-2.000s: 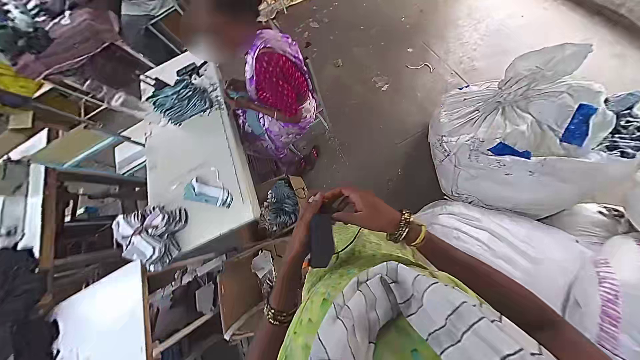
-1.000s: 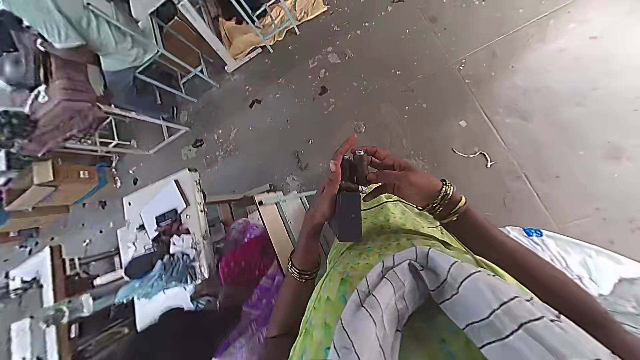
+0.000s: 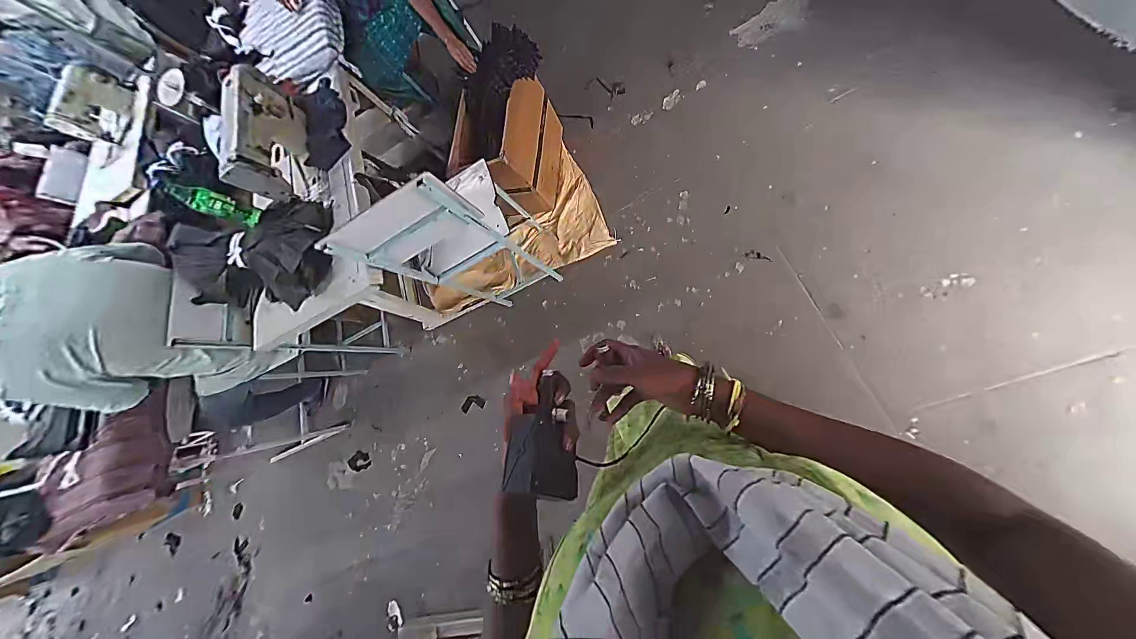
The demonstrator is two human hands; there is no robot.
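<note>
My left hand [image 3: 531, 390] is closed around a small black box-like device [image 3: 540, 454], its upper end between my fingers. A thin black cable runs from the device towards my green-yellow garment [image 3: 612, 506]. To the right of the device, my right hand [image 3: 641, 380] is raised with bent, parted fingers and nothing visible in it. Bangles [image 3: 717, 398] circle my right wrist, and others [image 3: 513, 586] circle my left. A grey cloth with dark stripes [image 3: 781, 541] drapes over my front.
At the left, a person in a pale green top [image 3: 80, 328] is beside a work table [image 3: 311, 311] with dark cloth bundles [image 3: 284, 253] and sewing machines [image 3: 257, 133]. A metal-framed stool [image 3: 417, 226] and a cardboard box [image 3: 531, 146] stand ahead. Debris dots the concrete floor [image 3: 710, 240].
The view has swung strongly. My right hand has come away from the black device, which both hands were touching one second ago; my left hand still has it.
</note>
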